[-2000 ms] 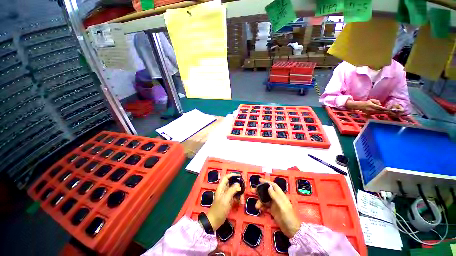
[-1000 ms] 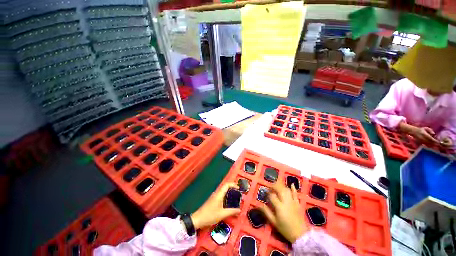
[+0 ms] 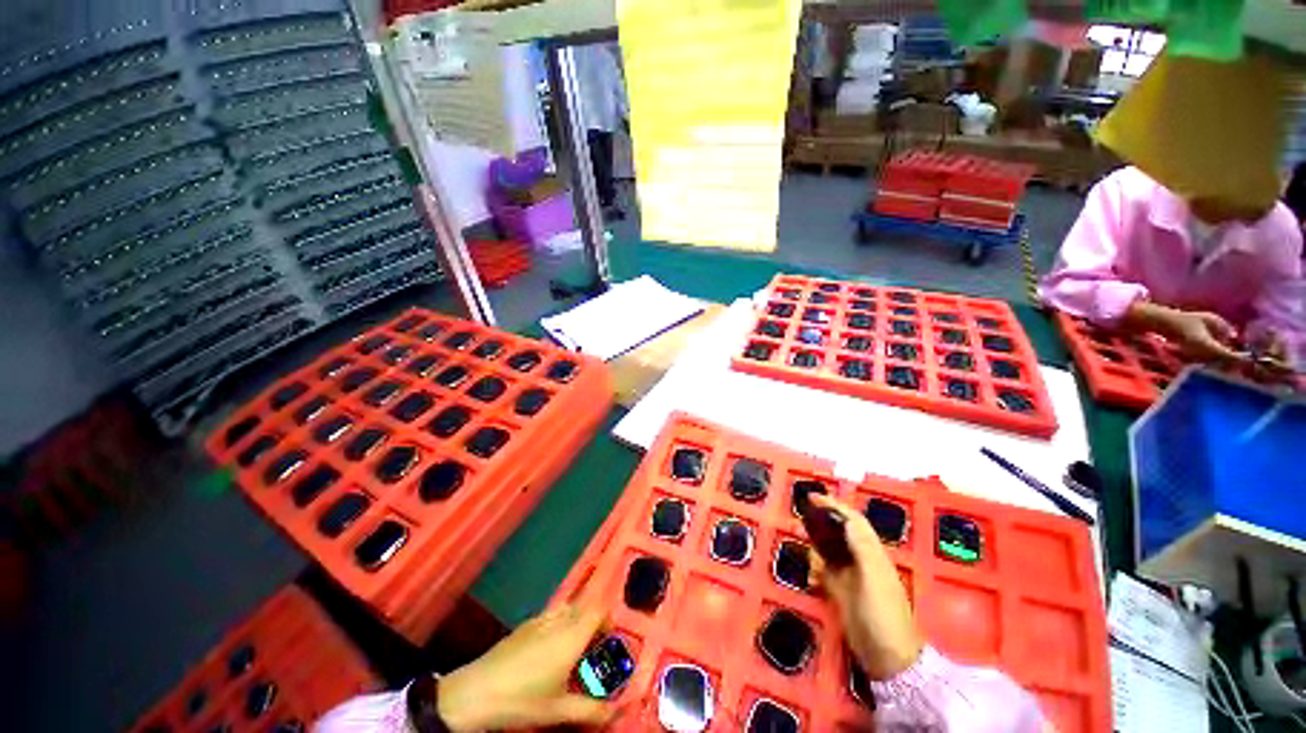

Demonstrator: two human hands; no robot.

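The working tray [image 3: 1003,551] lies in front of me, with black watch units in many pockets. One near its upper right shows a green patch [image 3: 958,539]. My left hand [image 3: 523,676] has thumb and fingers around a lit watch unit [image 3: 605,666] at the tray's left front; whether it is lifted is unclear. My right hand [image 3: 869,594] holds a dark watch unit [image 3: 826,524], tilted on edge, above the tray's middle. A pocket [image 3: 712,602] between the hands is empty, as are several at the right. Part of the tray is hidden by my right hand.
Stacked full trays [image 3: 416,415] stand at left. A second tray [image 3: 895,351] lies beyond, on white paper [image 3: 680,415], with a pen [image 3: 1034,483] at right. A blue-topped box [image 3: 1217,458] is at far right. A person in pink [image 3: 1167,258] works opposite.
My left hand has moved down to the lit unit at the tray's front. My right hand has moved slightly right and now shows a tilted unit. A middle pocket is now uncovered and empty.
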